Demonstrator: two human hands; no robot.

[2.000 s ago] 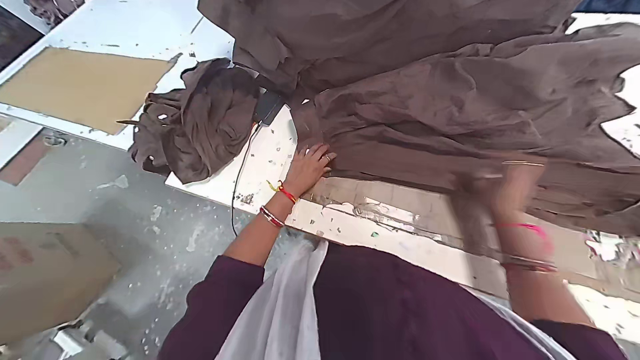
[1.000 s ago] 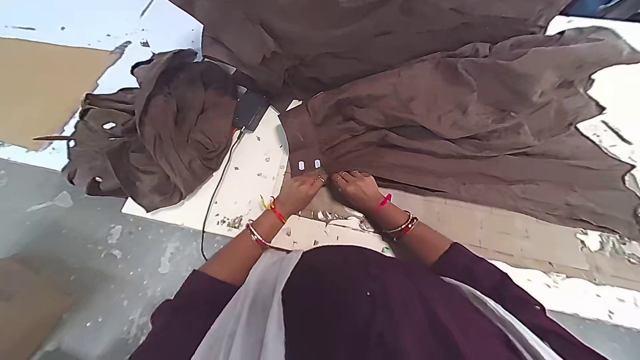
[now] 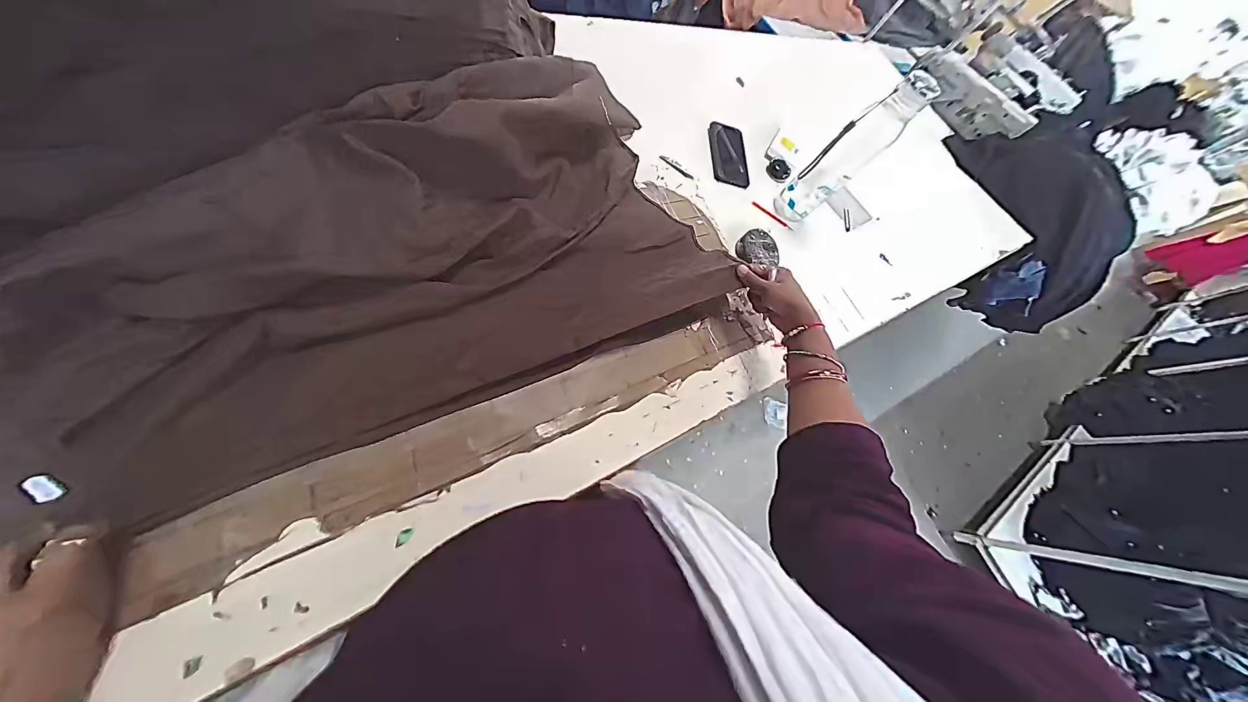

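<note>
A large piece of dark brown fabric lies wrinkled across the table, partly over a strip of brown cardboard. My right hand pinches the fabric's corner at its right end, beside a round dark object. At the lower left edge of the view, my left hand rests by the near left end of the fabric; it is blurred and cut off, so its fingers are unclear. A small white sticker shows on the fabric near it.
On the white table lie a black phone, a clear plastic bottle, and a red stick. Sewing machines stand beyond. Dark cloth hangs at the table's far edge; racks with dark cloth are at right.
My right hand has moved from beside my left hand to the fabric's right-hand corner and taken hold of it. The view has swung to the right.
</note>
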